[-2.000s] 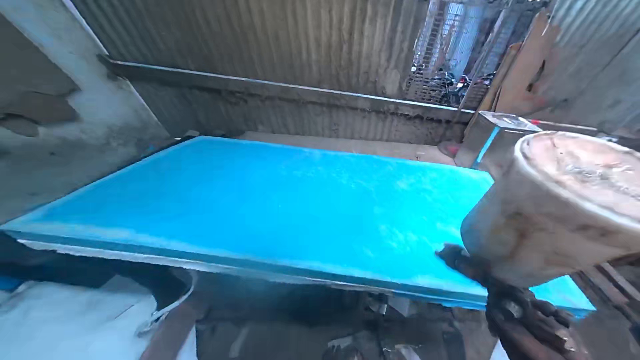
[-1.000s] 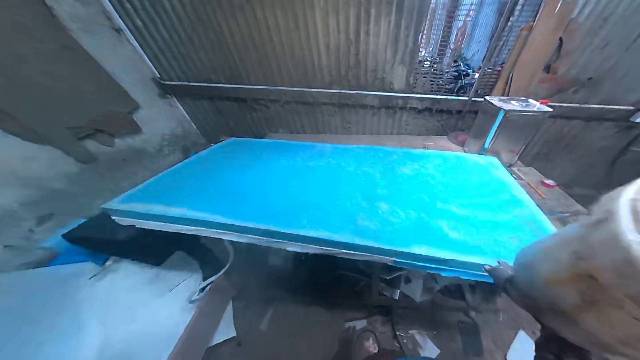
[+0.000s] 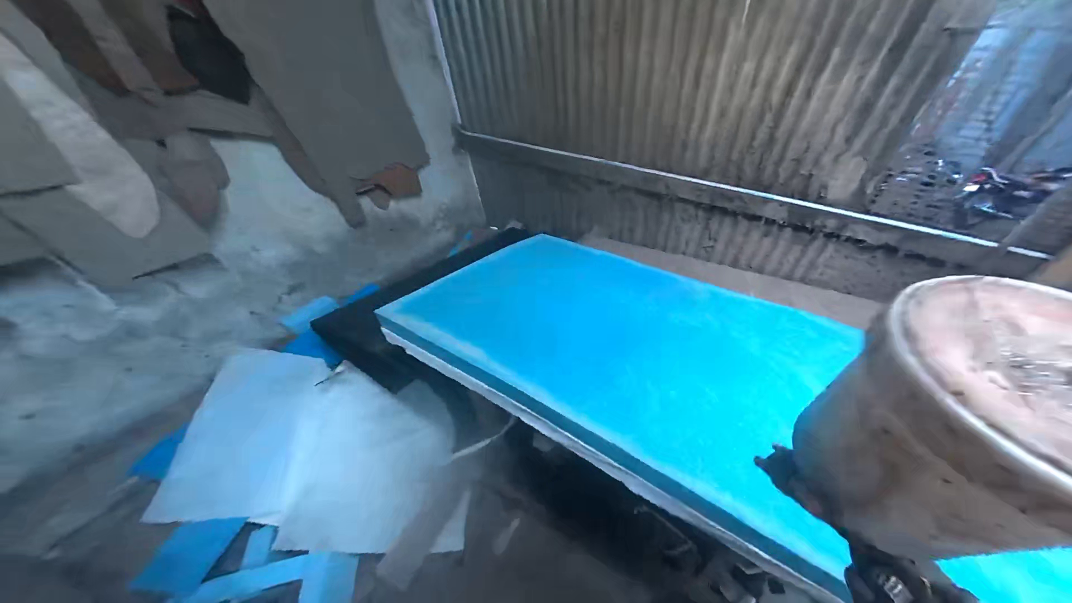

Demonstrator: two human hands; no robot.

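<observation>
A large, stained, off-white round container (image 3: 888, 452) with a pinkish, crusted top fills the lower right. My left hand (image 3: 871, 544), dark and smeared, grips its lower near side; parts of the fingers show below and left of it. Under and beyond the hand lies a bright blue slab-like panel or table top (image 3: 620, 352), with a pale, ragged layer along its lower near edge. The container hides the panel's right part. My right hand is not visible.
White sheets (image 3: 352, 461) and blue strips (image 3: 251, 578) lie at lower left. A black sheet or board (image 3: 356, 322) borders the panel's left end. Corrugated metal wall (image 3: 670, 100) stands behind, with a rail (image 3: 720, 184). Cut templates or sheets (image 3: 343, 92) hang on the left wall.
The view has swung left, showing more of the left wall and the white sheets. The round container stays at the right with a hand on it.
</observation>
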